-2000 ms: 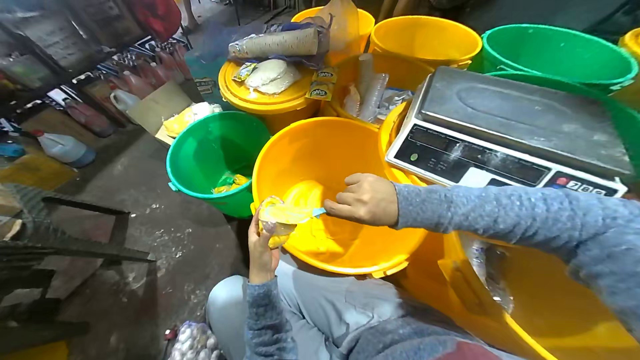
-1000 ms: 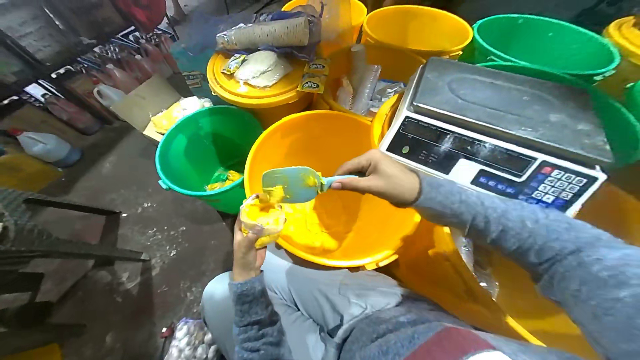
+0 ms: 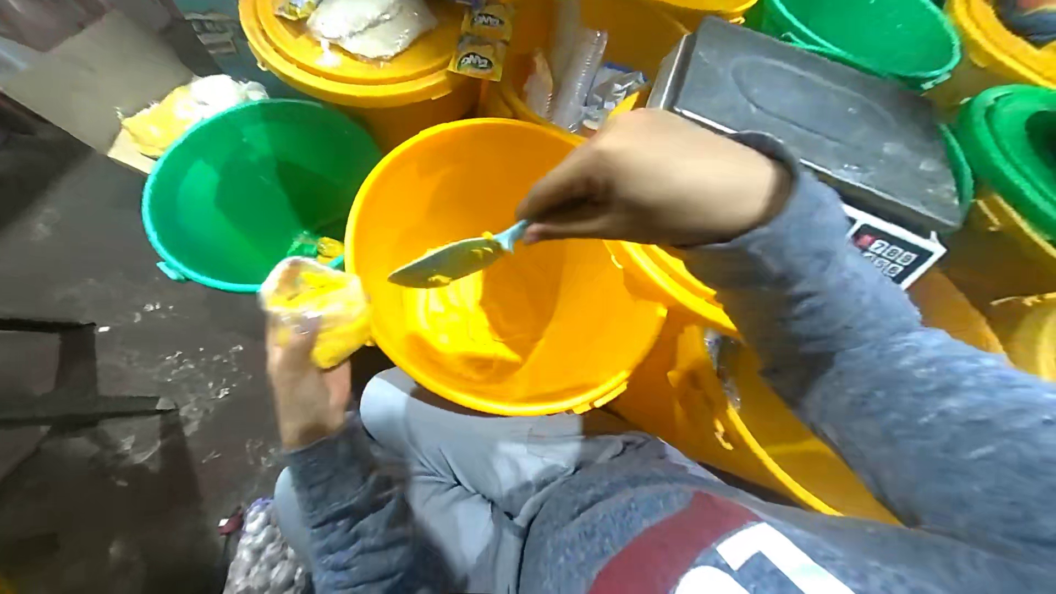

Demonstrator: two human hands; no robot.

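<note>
My right hand (image 3: 652, 177) grips the handle of a light blue spatula (image 3: 454, 260), whose blade is smeared with yellow paste and hangs over a large yellow bucket (image 3: 462, 148). Yellow paste (image 3: 458, 330) lies on the bucket's bottom. At the bucket's left rim, my left hand (image 3: 305, 392) holds up a clear plastic bag of yellow paste (image 3: 318, 309), open at the top. Blur hides some of the left fingers.
A green bucket (image 3: 247, 181) with wrappers inside stands at the left. A digital scale (image 3: 817, 115) sits at the right. Behind, a lidded yellow bucket (image 3: 355, 78) bears bags and sachets. A net bag of whitish round items (image 3: 264, 553) lies at the lower left.
The spatula was at the bag's mouth a second ago; my right hand now holds it apart from the bag, over the bucket. The view has moved closer.
</note>
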